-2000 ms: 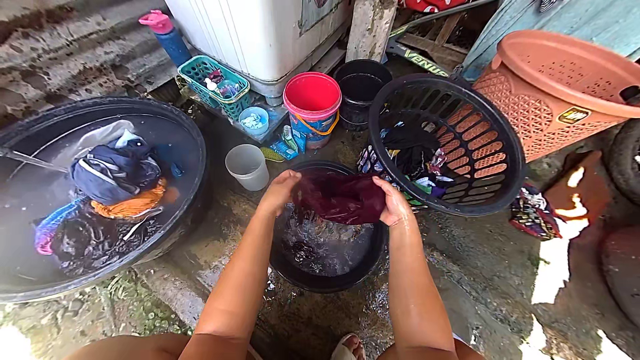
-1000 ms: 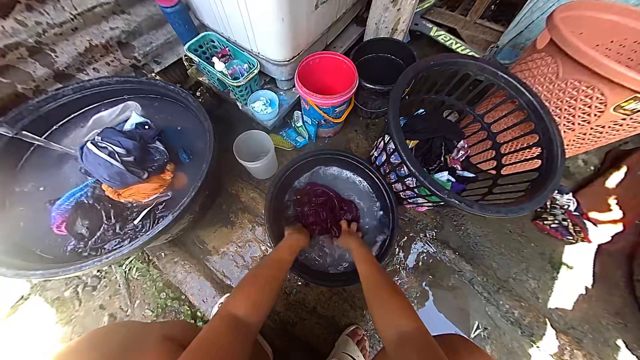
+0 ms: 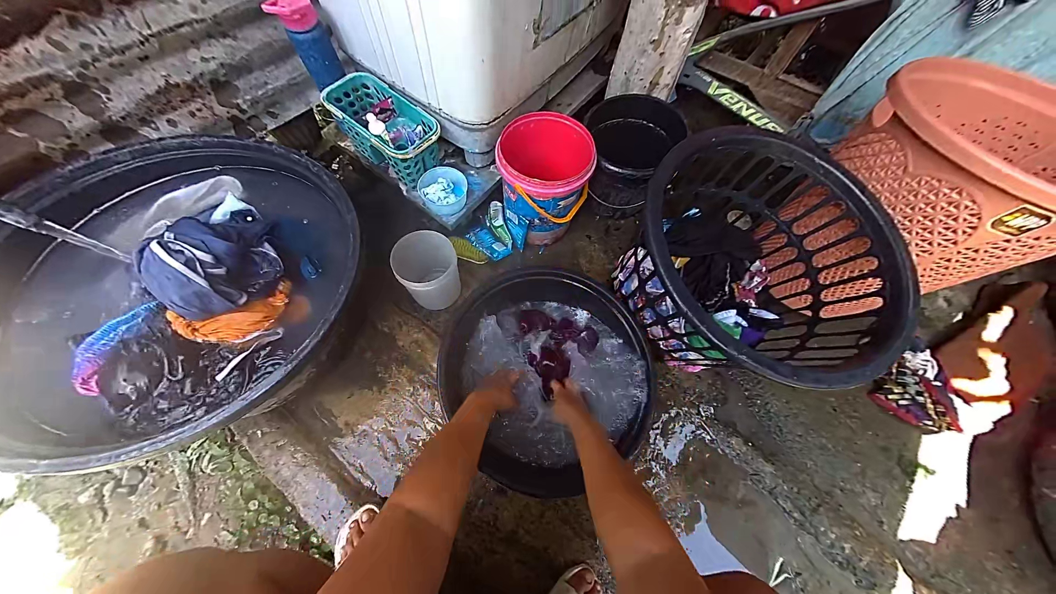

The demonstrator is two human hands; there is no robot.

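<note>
A black plastic basin [image 3: 638,404] of soapy, rippling water stands on the wet ground between my feet and the buckets. In it lies a dark maroon cloth [image 3: 554,355], partly under water. My left hand [image 3: 498,389] is at the water on the cloth's left, its fingers blurred, and I cannot tell whether it touches the cloth. My right hand [image 3: 568,398] meets the cloth's lower end; its fingertips are hidden in the suds, so its grip is unclear.
A large black tub [image 3: 346,272] at left holds clothes [image 3: 194,264] under running water. Beyond the basin are a white plastic container [image 3: 425,268], a red bucket [image 3: 546,157] and a black bucket [image 3: 634,136]. A tilted black laundry basket [image 3: 907,289] with clothes stands right, beside an orange hamper [image 3: 916,198].
Two seconds ago both hands held the maroon cloth stretched above the basin. The cloth is now down in the water, and it looks more spread out than one second ago.
</note>
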